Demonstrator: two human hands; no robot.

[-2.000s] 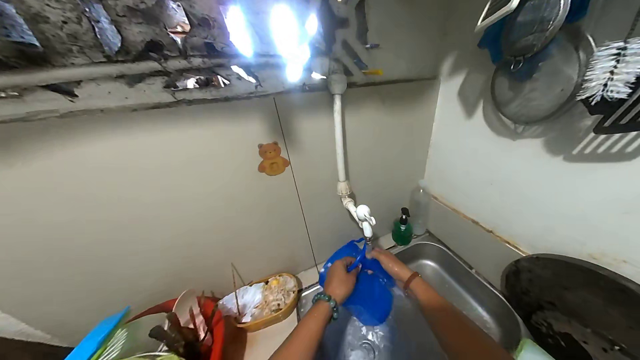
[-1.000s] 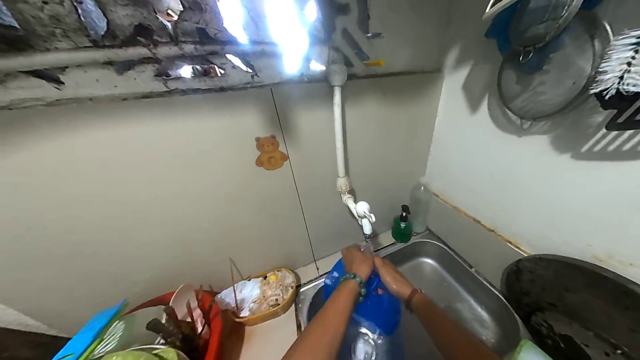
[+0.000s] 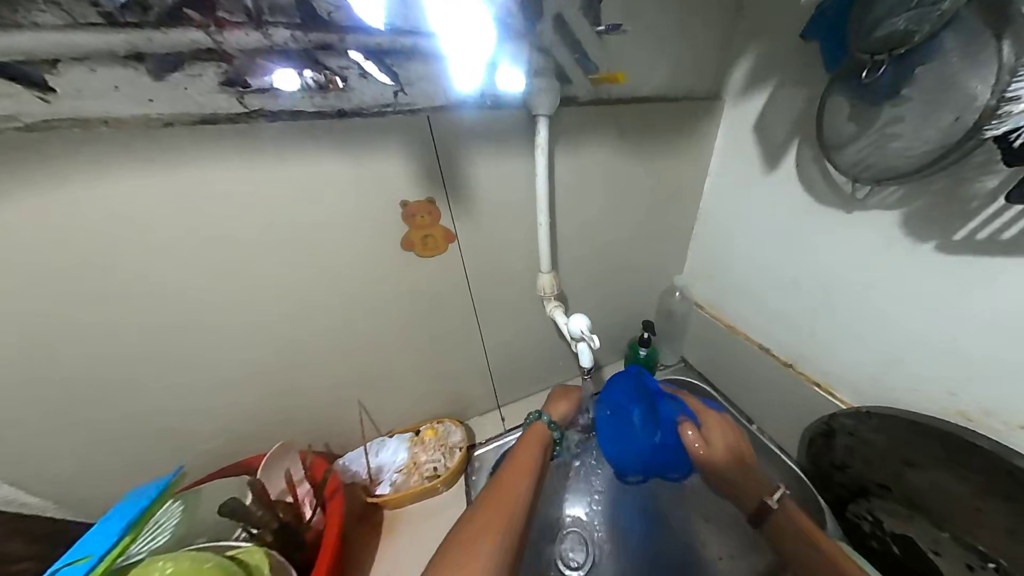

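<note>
A blue plastic item [image 3: 644, 428], perhaps a bowl or colander, is tilted over the metal sink [image 3: 632, 536], right of the running water. My right hand [image 3: 716, 444] grips its right side, thumb and fingers on the plastic. My left hand [image 3: 564, 406], with a green bead bracelet at the wrist, is beside the stream just under the white faucet [image 3: 586, 352]; its fingers are largely hidden, so its grip does not show. Water runs down the basin toward the drain [image 3: 574, 550].
A green pump bottle [image 3: 642, 350] stands behind the sink. Left are an oval basket [image 3: 428, 490] and a red tub [image 3: 330, 520] of kitchenware. A large dark pan [image 3: 904, 480] sits right; strainers [image 3: 912, 104] hang above it.
The blue item has moved from under the faucet to the right, held in my right hand. My left hand is now apart from it, left of the stream.
</note>
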